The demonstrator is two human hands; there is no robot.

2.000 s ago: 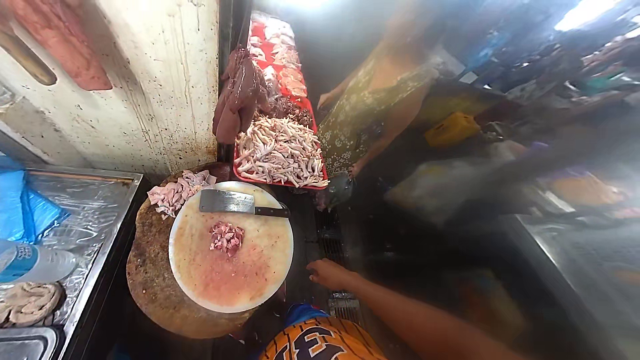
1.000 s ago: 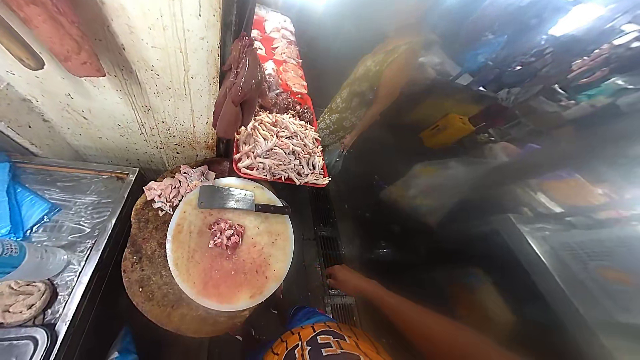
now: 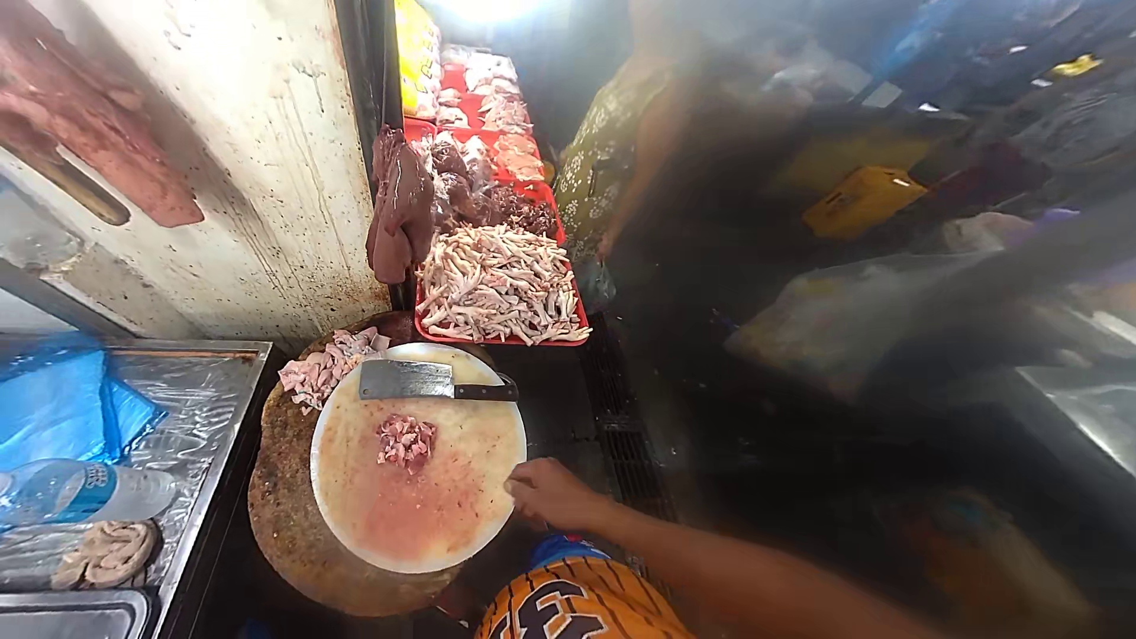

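Note:
My right hand (image 3: 555, 495) is at the right edge of a round white cutting board (image 3: 479, 435), its fingers curled; whether they touch the rim I cannot tell. Nothing shows in it. My left hand is out of view. Across the upper part of the board lies a cleaver (image 3: 408, 380), its dark handle pointing right. Below the blade sits a small heap of chopped raw meat (image 3: 406, 442). The board rests on a round wooden chopping block (image 3: 284, 532). More pale raw pieces (image 3: 330, 366) lie on the block beside the board's upper left edge.
Beyond the block stands a red tray (image 3: 584, 312) of chicken feet (image 3: 497, 284). Dark organ meat (image 3: 398, 209) hangs beside it. At left, a metal counter (image 3: 200, 497) holds blue plastic bags (image 3: 62, 399), a plastic bottle (image 3: 89, 491) and a folded cloth (image 3: 108, 552). A person (image 3: 612, 151) stands beyond the trays.
My right hand has moved left to the cutting board's edge from the dark space at its right. The cleaver and the chopped meat have stayed in place on the board.

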